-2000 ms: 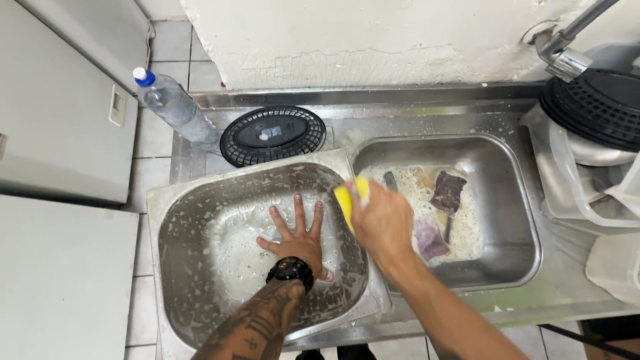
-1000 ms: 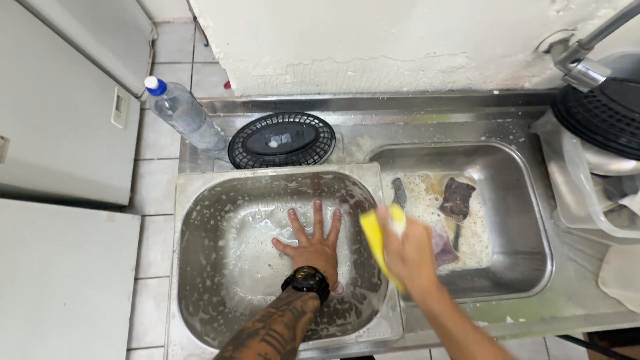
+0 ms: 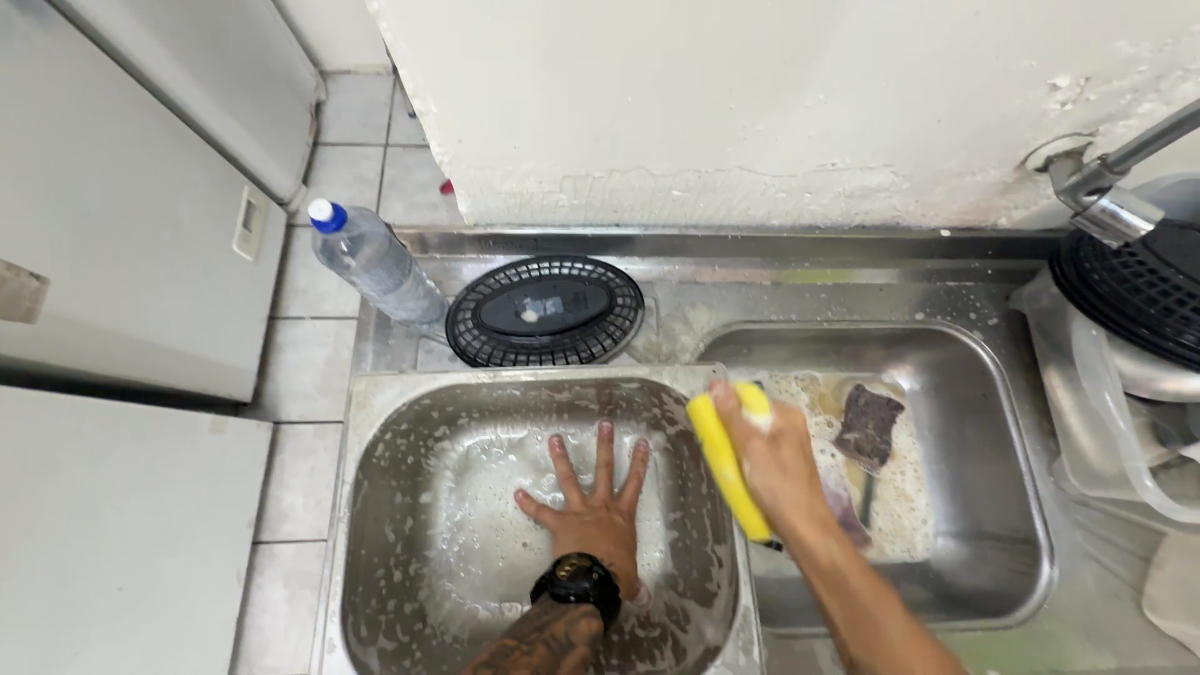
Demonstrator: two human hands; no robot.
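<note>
My left hand [image 3: 591, 516], with a black watch [image 3: 576, 589] at the wrist, lies spread on the bottom of a soapy rectangular metal basin [image 3: 394, 534], holding nothing. My right hand [image 3: 773, 459] grips a yellow sponge [image 3: 727, 466] along the basin's right rim. To the right is a steel sink bowl [image 3: 975, 469] with foamy, cloudy water. In that water lie a dark scrubbing pad [image 3: 869, 427] and a purplish piece [image 3: 847, 511], partly hidden by my right forearm.
A plastic bottle [image 3: 380, 267] with a blue and white cap and a black oval plastic basket [image 3: 546, 311] stand behind the basin. At right, a clear plastic tub [image 3: 1078, 375] holds black baskets [image 3: 1139, 291] beneath a metal faucet [image 3: 1116, 211]. A wall runs along the back.
My right hand has moved with the yellow sponge along the right rim of the basin. My left hand stays spread inside the basin.
</note>
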